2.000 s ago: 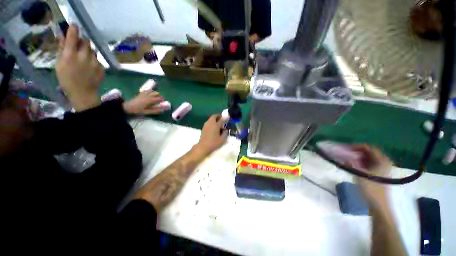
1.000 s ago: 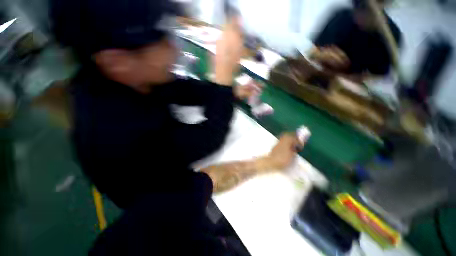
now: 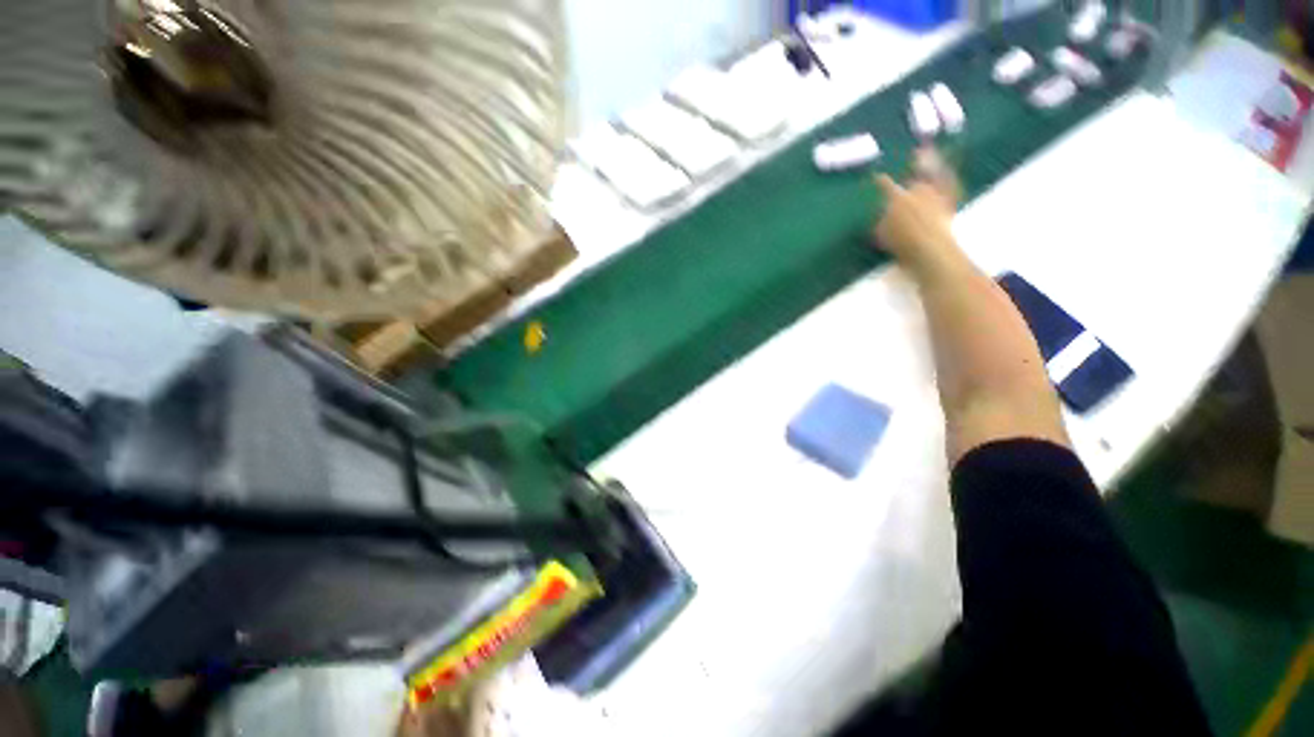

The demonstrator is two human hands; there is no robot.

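Observation:
My right hand [image 3: 917, 213] reaches over the green belt at upper right, slightly blurred, with thumb and fingers apart and no product clearly in it. Its fingertips are just below two pale pink housings [image 3: 935, 111] lying side by side. Another housing [image 3: 846, 153] lies left of them. The grey press [image 3: 288, 504] fills the lower left, with its yellow and red label [image 3: 497, 634] and dark fixture [image 3: 620, 619]. Part of my left hand [image 3: 444, 714] shows at the bottom edge below the label; its fingers and anything in them are hidden.
A blue-grey control box [image 3: 839, 428] and a dark smartphone [image 3: 1066, 341] lie on the white bench [image 3: 778, 576]. A fan [image 3: 332, 144] is at upper left. More housings [image 3: 1064, 75] lie farther along the belt [image 3: 692, 310]. A black hose crosses the press.
The view swung left to a neighbouring worker, then far right. My right hand is now extended over the belt. My left hand, earlier holding a housing at the belt, is now mostly hidden by the press.

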